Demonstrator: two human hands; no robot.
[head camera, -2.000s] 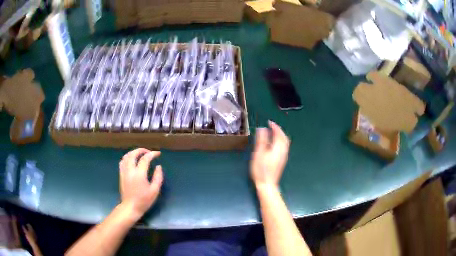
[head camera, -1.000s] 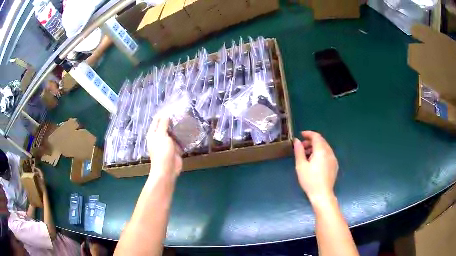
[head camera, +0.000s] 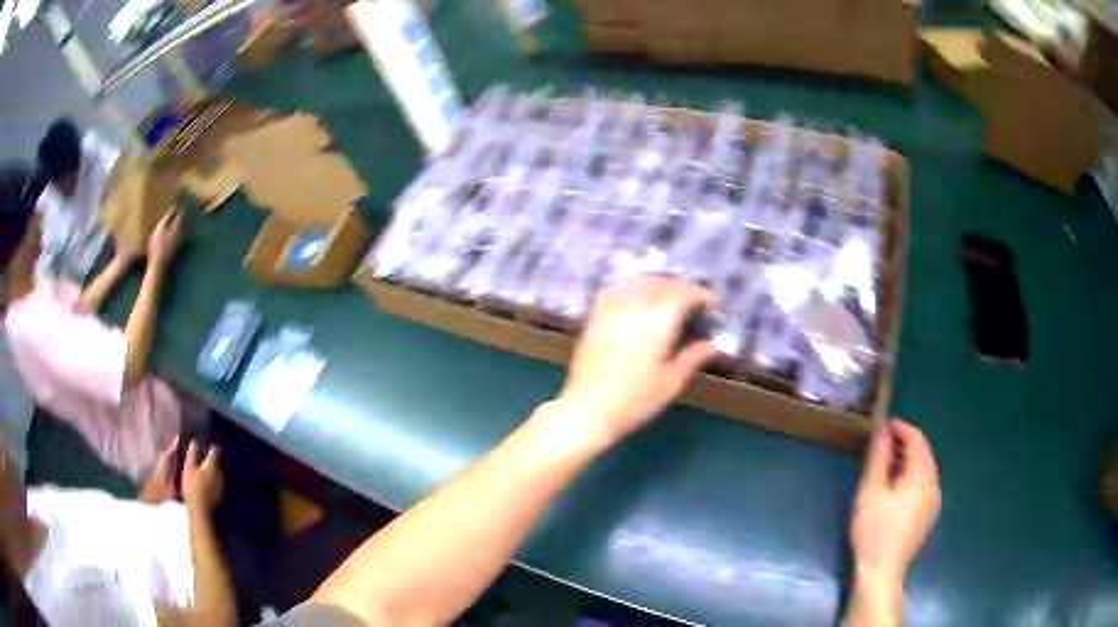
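Note:
A wide brown divider tray (head camera: 785, 420) on the dark green table is packed with upright clear bags (head camera: 552, 208). One bag with a grey rounded device (head camera: 834, 331) lies tilted on top at the front right. My left hand (head camera: 638, 355) is over the tray's front edge, its fingertips among the bags, thumb apart from the fingers. A dark spot shows between them; blur hides whether it grips a bag. My right hand (head camera: 899, 496) is at the tray's front right corner, fingers curled; whether it grips the corner cannot be told.
A smartphone (head camera: 996, 298) lies right of the tray. An open small box (head camera: 307, 251) and blue-and-white flat packets (head camera: 280, 374) are on the left. White label strips (head camera: 411, 74) and brown boxes (head camera: 748, 34) stand behind. Two people (head camera: 92, 355) sit at the left edge of the table.
The view has turned left, so the tray appears further right. My left hand no longer shows the raised bag it was at. My right hand is still by the tray's front right corner.

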